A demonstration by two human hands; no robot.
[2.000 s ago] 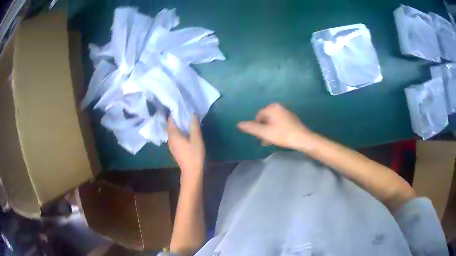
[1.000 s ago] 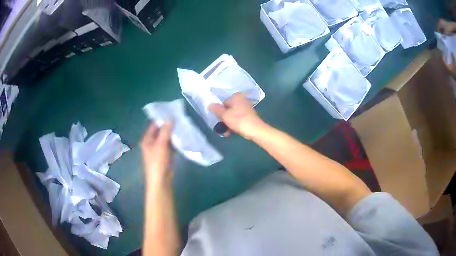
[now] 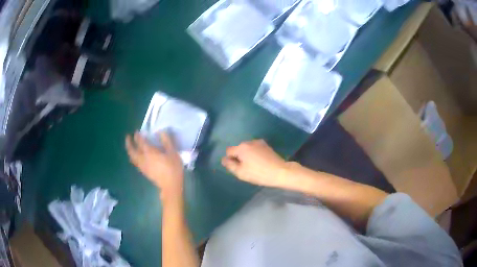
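A square tray (image 3: 180, 122) with white sleeve material in it lies on the green bench in front of me. My left hand (image 3: 154, 156) is on its near left edge, fingers spread, blurred; whether it grips anything is hidden. My right hand (image 3: 251, 160) is just right of the tray, not touching it, fingers curled, with no item visible in it. A loose pile of white sleeves (image 3: 89, 224) lies at the lower left.
Several filled trays (image 3: 301, 86) stand at the back and right. An open carton (image 3: 397, 141) is at the right with a white piece (image 3: 436, 130) inside. Dark boxes (image 3: 91, 57) line the far left edge. Part of another person's hand shows at the upper right corner.
The view has swung right. The sleeves that both hands held are no longer in them. My left hand has moved onto the tray; my right hand has come off it, to the right.
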